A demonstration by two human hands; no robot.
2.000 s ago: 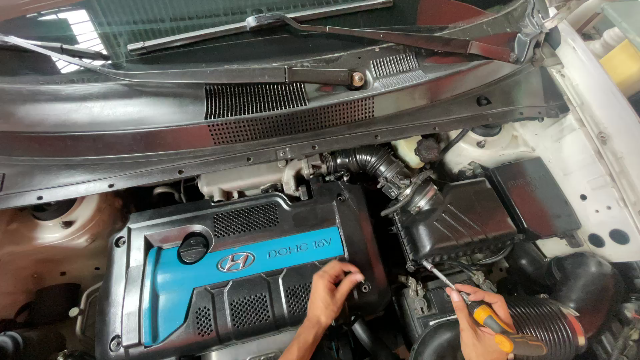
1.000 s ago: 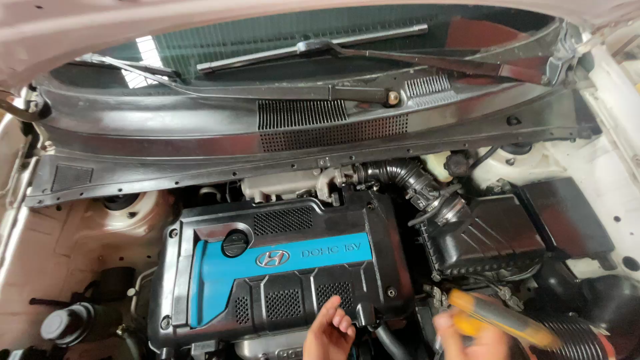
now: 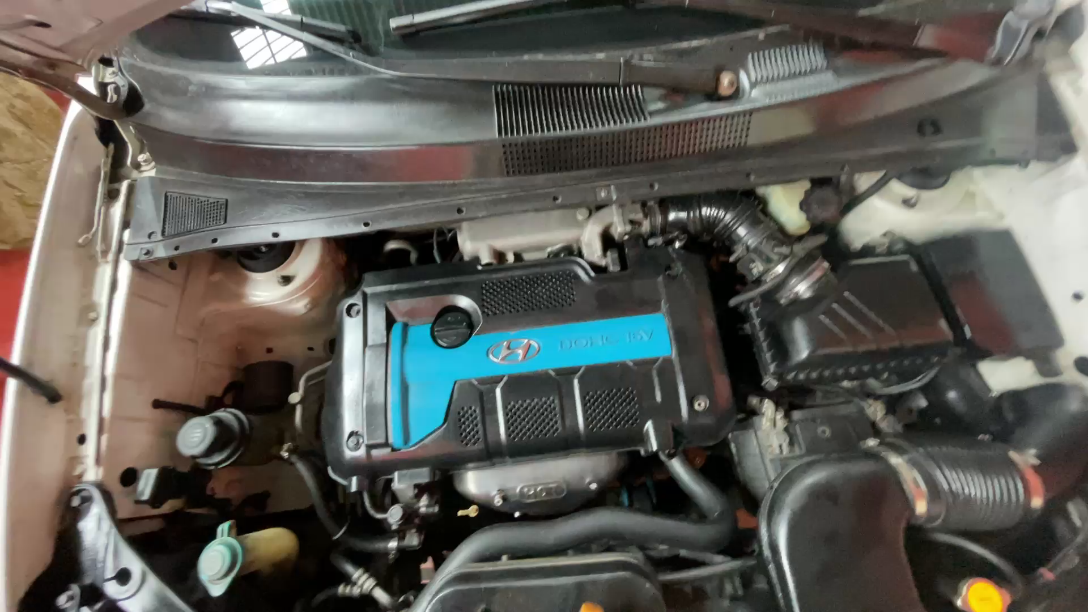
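Note:
Neither of my hands shows in the view now, nor does the orange-handled screwdriver. A Hyundai engine cover (image 3: 544, 408) of black plastic with a blue panel lies over the engine. Its black oil filler cap (image 3: 453, 327) is seated at the upper left. To the right sits the black air filter box (image 3: 858, 319), joined by a corrugated intake hose (image 3: 722, 223) with a metal clamp near the box.
The cowl panel (image 3: 340, 217) and a wiper arm (image 3: 544, 72) cross the back. A green-capped washer filler neck (image 3: 255, 552), a power steering reservoir (image 3: 212, 435), a radiator hose (image 3: 586, 529) and a ribbed air duct (image 3: 977, 484) surround the engine.
Both my hands have left the view, along with the orange-handled screwdriver that my right hand held earlier. The view has shifted left and down.

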